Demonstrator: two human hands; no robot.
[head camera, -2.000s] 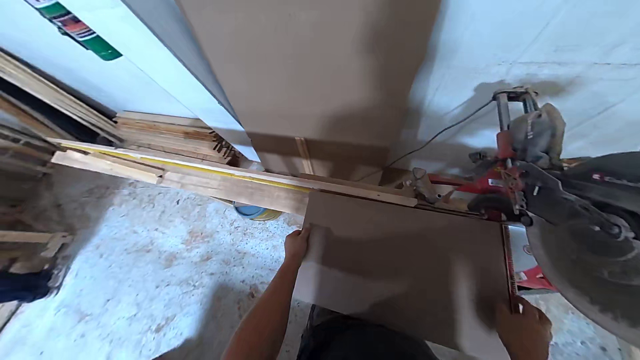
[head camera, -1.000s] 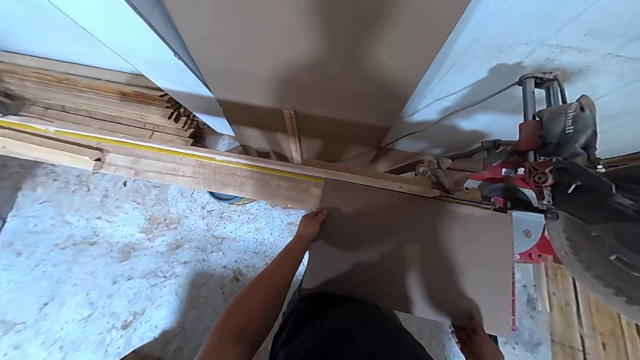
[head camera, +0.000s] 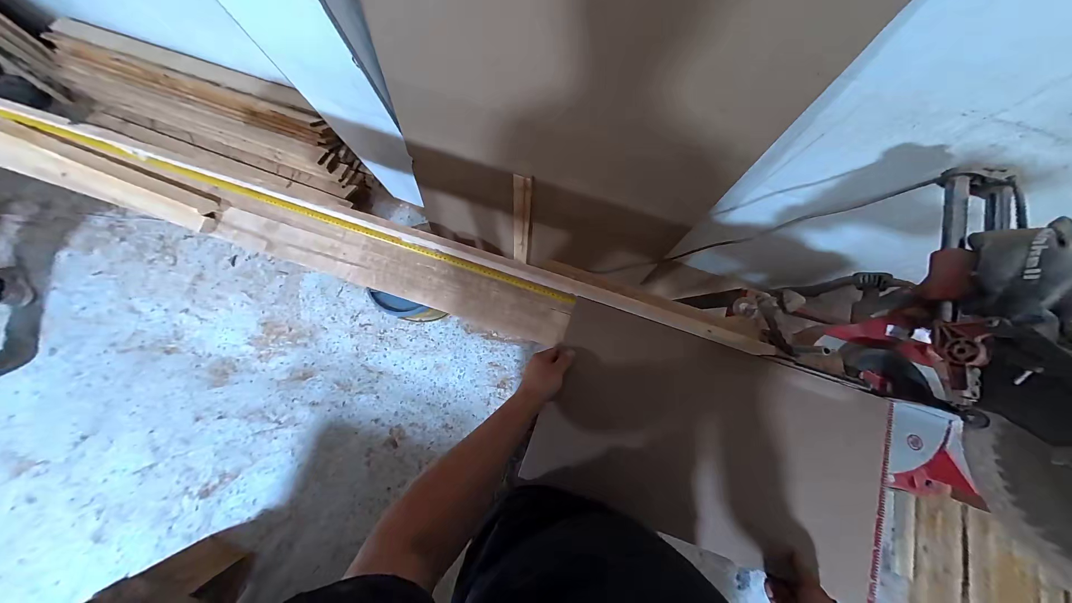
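Observation:
A brown sheet panel lies across the plank bench against its raised back strip, with its right side on the base of a red Einhell mitre saw. My left hand grips the panel's left edge near the plank. At the near edge, low in the view, my right hand holds the panel; its fingers are partly hidden. Red printing runs down the panel's right edge. A yellow measuring tape lies along the bench's back strip and ends by the panel's far left corner. The saw blade shows at the far right.
Stacked wooden strips lie behind the bench at left. A large brown board leans against the wall, with a short batten before it. A bucket stands below the plank bench. A black cable runs to the saw.
The panel's right edge, turned down beside the blade two seconds ago, now lies at the saw's base. My right hand has shifted to the near edge. The view has moved closer.

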